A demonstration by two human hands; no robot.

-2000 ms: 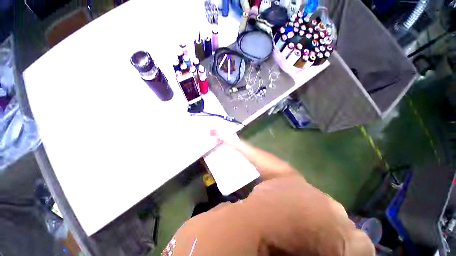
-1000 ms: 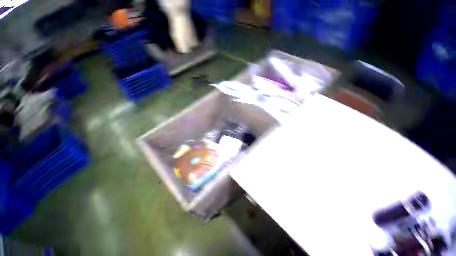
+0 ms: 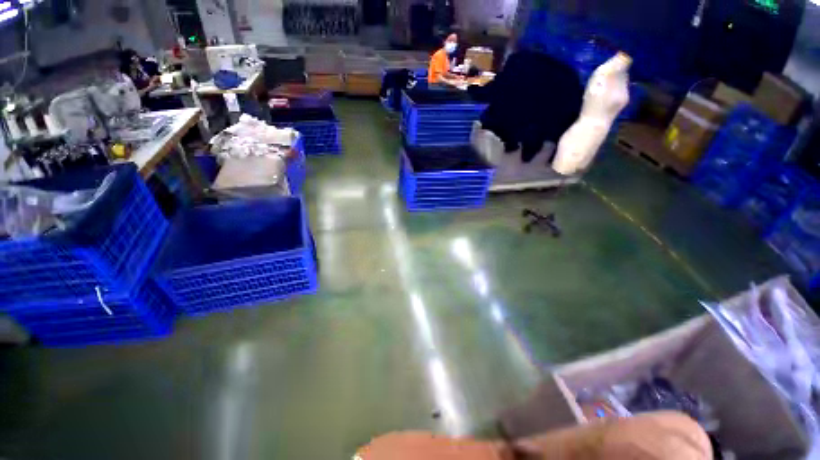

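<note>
Neither of my hands shows. A brown rounded shape, which looks like part of my own clothed body, runs along the bottom edge. Nearest in front of me is a large grey fabric-sided bin [image 3: 652, 349] at the lower right, with mixed bagged goods [image 3: 661, 395] inside; the brown shape hides part of it. Clear plastic bags [image 3: 778, 337] lie in a grey bin section at the right edge. The glossy green floor [image 3: 360, 359] fills the middle, with a small dark clump [image 3: 436, 415] on it near the bottom.
Blue slatted crates [image 3: 243, 260] stand at left, some stacked, and more [image 3: 447, 180] at centre back. A dress form [image 3: 595, 112] stands beside dark garments [image 3: 530, 99]. A dark wheeled base [image 3: 541, 222] is on the floor. A person in orange [image 3: 441, 65] sits far back.
The view has swung from the white worktable to the wider workshop floor. The table and the arm and hand seen over it have left the picture. The grey bin now shows at the lower right.
</note>
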